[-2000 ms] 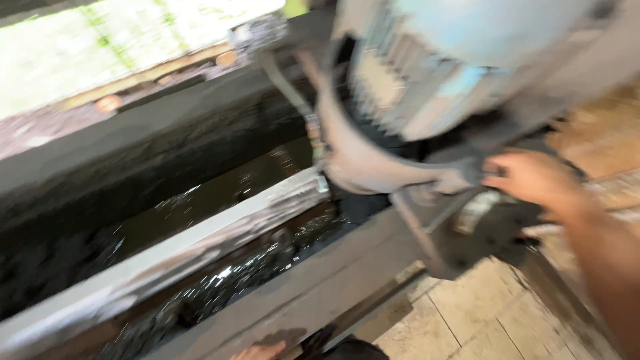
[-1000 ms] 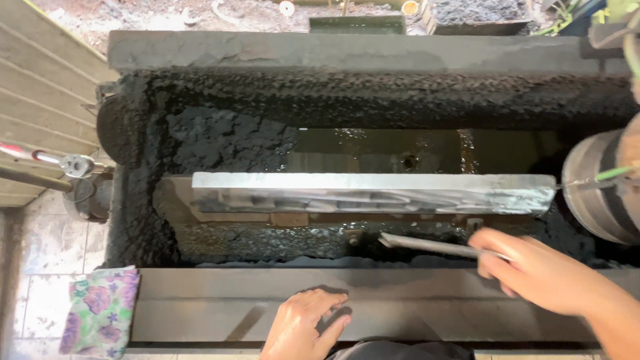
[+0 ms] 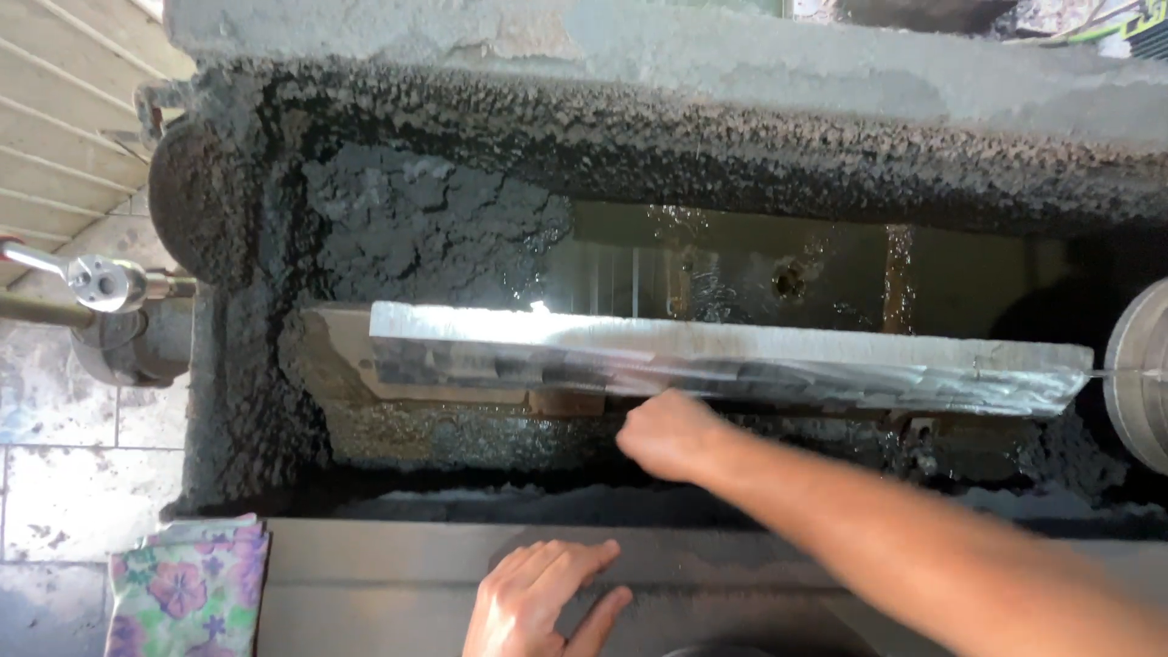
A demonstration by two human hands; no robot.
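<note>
A long metal bar (image 3: 730,351) with a bright upper edge and a wet, shiny side lies lengthwise inside a grimy metal trough (image 3: 593,557). My right hand (image 3: 671,436) is curled just below the middle of the bar, its forearm reaching in from the lower right. It is blurred; whether it holds anything or touches the bar cannot be told. My left hand (image 3: 547,598) rests on the trough's near rim, thumb and fingers apart, holding nothing.
A folded floral cloth (image 3: 187,589) hangs at the rim's left end. A ratchet wrench (image 3: 105,281) sits on a fitting outside the left wall. Dark caked sludge (image 3: 429,224) fills the trough's far left part. A round metal part (image 3: 1141,374) stands at the right.
My right hand has moved left along the bar; the thin metal tool it held one second ago is not distinguishable now. My left hand stays at the near rim. The view is closer over the trough.
</note>
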